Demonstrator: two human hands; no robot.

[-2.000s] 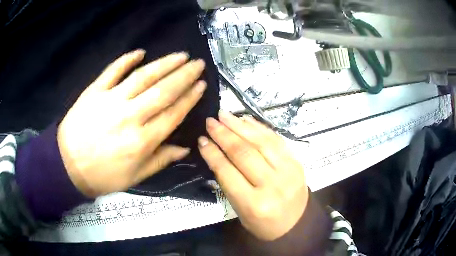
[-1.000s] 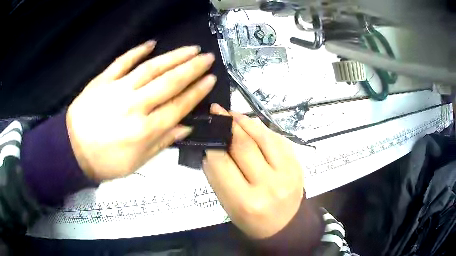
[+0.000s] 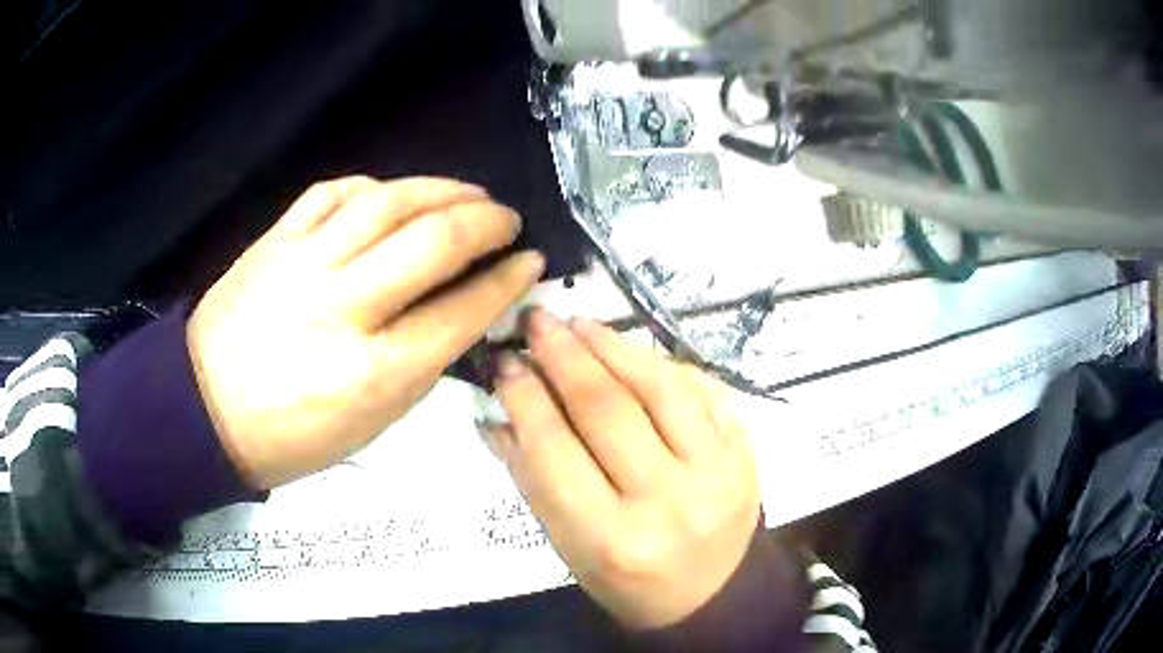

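The black cloth panel [image 3: 255,115] covers the upper left of the machine bed, its right edge along the slanting metal arm [image 3: 638,300]. My left hand [image 3: 370,306] is on the panel's near edge, fingers curled and pinching the cloth. My right hand [image 3: 625,459] is beside it, fingertips closed on the dark cloth end near my left fingertips. A small pale piece [image 3: 510,319] shows between the fingertips of both hands; what it is I cannot tell. The fingers hide most of the cloth's near edge.
The cream machine head [image 3: 1020,102] fills the upper right. The silver plate [image 3: 663,179] lies right of the cloth. Green scissor handles [image 3: 950,255] and a ribbed cream knob [image 3: 861,220] are partly behind the machine head. A printed ruler strip [image 3: 306,549] runs along the front edge. Black fabric [image 3: 1084,472] hangs at right.
The cloth's near end, flat two seconds ago, was folded up and is now gathered at the fingertips. My left fingers have curled from flat. The small pale piece now shows. The machine head fills more of the view.
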